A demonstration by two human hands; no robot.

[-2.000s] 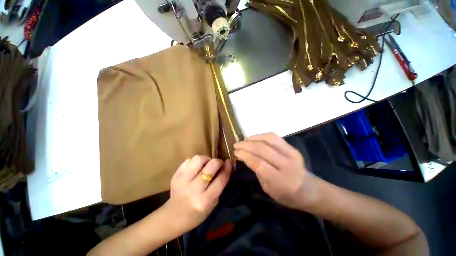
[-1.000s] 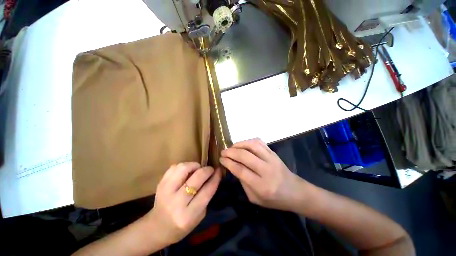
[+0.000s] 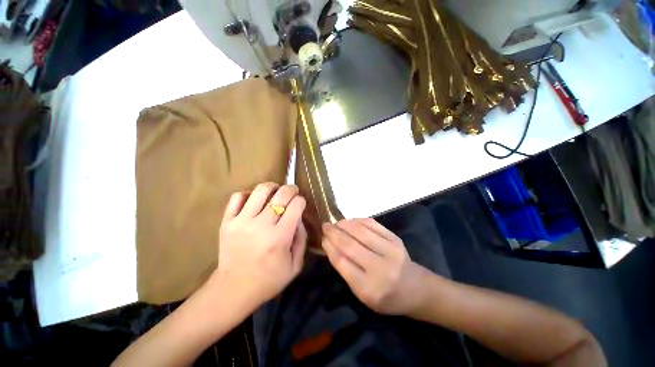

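Observation:
The tan-brown bag panel (image 3: pixel 194 172) lies on the white table, its right edge running up to the presser foot (image 3: pixel 287 76). The zipper (image 3: pixel 312 161), brown tape with a gold teeth line, runs from under the presser foot down along that edge. My left hand (image 3: pixel 262 236), with a gold ring, grips the panel's right edge, its fingers bent over the fabric. A thin white gap shows between panel and zipper above its fingers. My right hand (image 3: pixel 370 261) pinches the lower end of the zipper between thumb and fingers. The fingertips' undersides are hidden.
The white sewing machine (image 3: pixel 248 32) stands at the top over its metal bed (image 3: pixel 370 82). A zipper bundle (image 3: pixel 452 72) lies right of the needle. Beyond it are a red and black tool (image 3: pixel 567 97) and a black cord (image 3: pixel 528 129). Blue bins (image 3: pixel 521 208) are below the table.
My left hand has moved up along the panel edge and its fingers now lie on the fabric. The panel edge and zipper have parted, showing a white gap. The right hand still pinches the zipper.

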